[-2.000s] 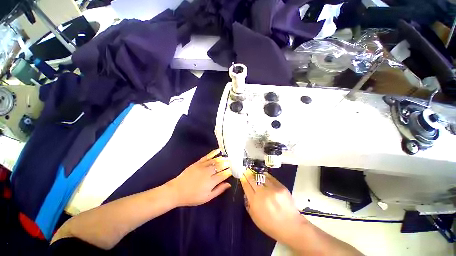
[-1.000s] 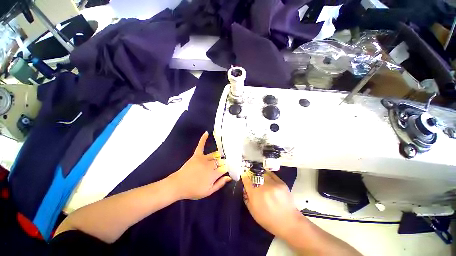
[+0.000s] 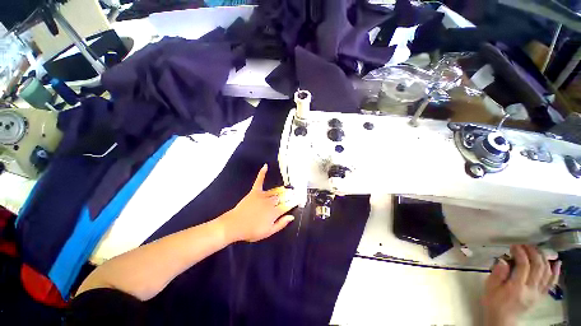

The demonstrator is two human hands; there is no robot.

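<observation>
A large dark garment panel [image 3: 255,274] lies under the left end of the white sewing machine head [image 3: 395,153] and hangs toward me. My left hand [image 3: 264,210] rests on the panel beside the presser foot area, palm down, fingers spread, with the fingertips partly hidden by the machine head. The presser foot and needle are hidden. My right hand [image 3: 522,280] is at the right end of the machine bed, fingers curled over a small dark item; what it is and whether it is gripped cannot be told.
Crumpled purple cloth [image 3: 172,76] is piled behind and left. Blue cloth [image 3: 83,242] and a white sheet [image 3: 185,184] lie left. A black rectangular object [image 3: 420,223] sits under the machine arm. Clear plastic [image 3: 408,83] is behind the head. Another machine [image 3: 22,134] stands far left.
My right hand has left the panel beside the needle area and moved right to the end of the bed. My left hand stays on the panel. The view has shifted somewhat to the right.
</observation>
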